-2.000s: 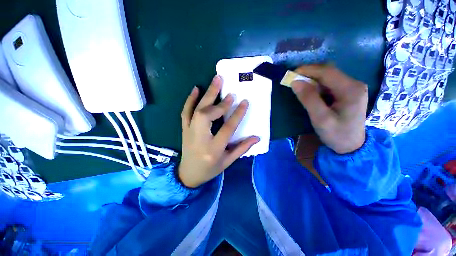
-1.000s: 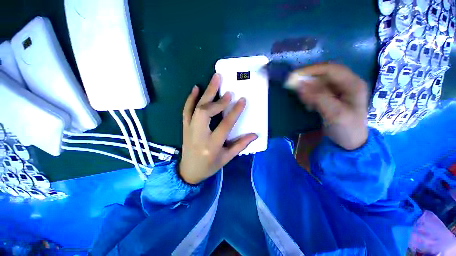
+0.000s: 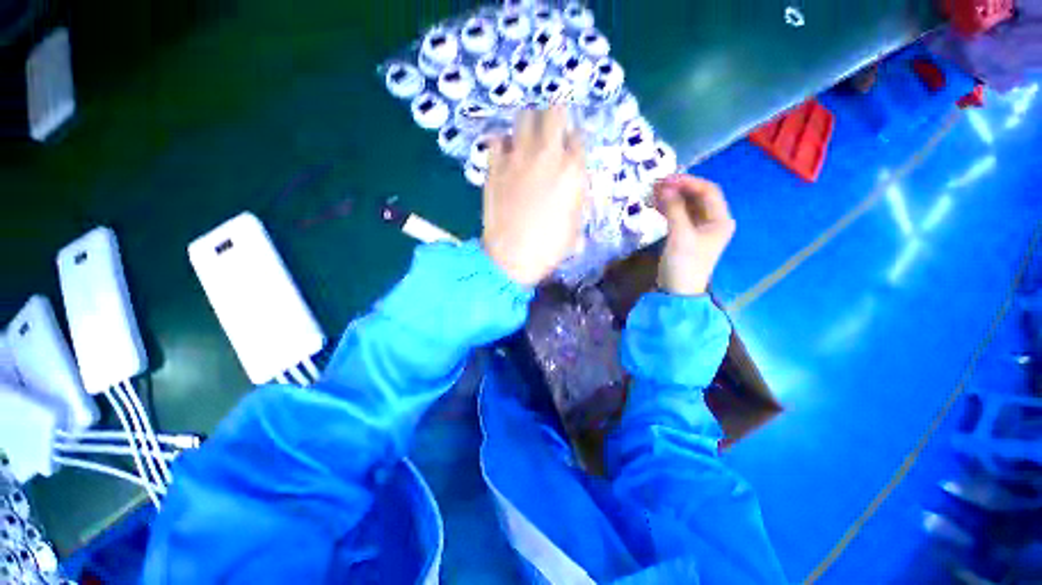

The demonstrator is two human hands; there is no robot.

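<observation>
The sheet of lenses [image 3: 455,82], clear plastic with rows of white discs, lies on the bench ahead. My left hand [image 3: 535,200] lies over its middle, fingers extended forward, covering several discs. My right hand [image 3: 694,234] is at the sheet's right edge with thumb and fingertips close together; whether they grip the sheet or a disc cannot be told. The brush [image 3: 429,229] lies on the bench left of the sheet, partly behind my left sleeve. An uncovered white power bank [image 3: 257,299] with a small dark display window lies at left, untouched.
More white power banks [image 3: 101,309] with white cables [image 3: 139,440] lie at far left. Another power bank [image 3: 49,86] is at the back left. An open brown carton [image 3: 743,394] with clear scraps is below my hands. A red plastic object [image 3: 796,137] stands beyond the bench edge.
The view has turned right. My left hand has left the power bank and is now over the lens sheet. My right hand has let go of the brush and moved to the sheet's edge.
</observation>
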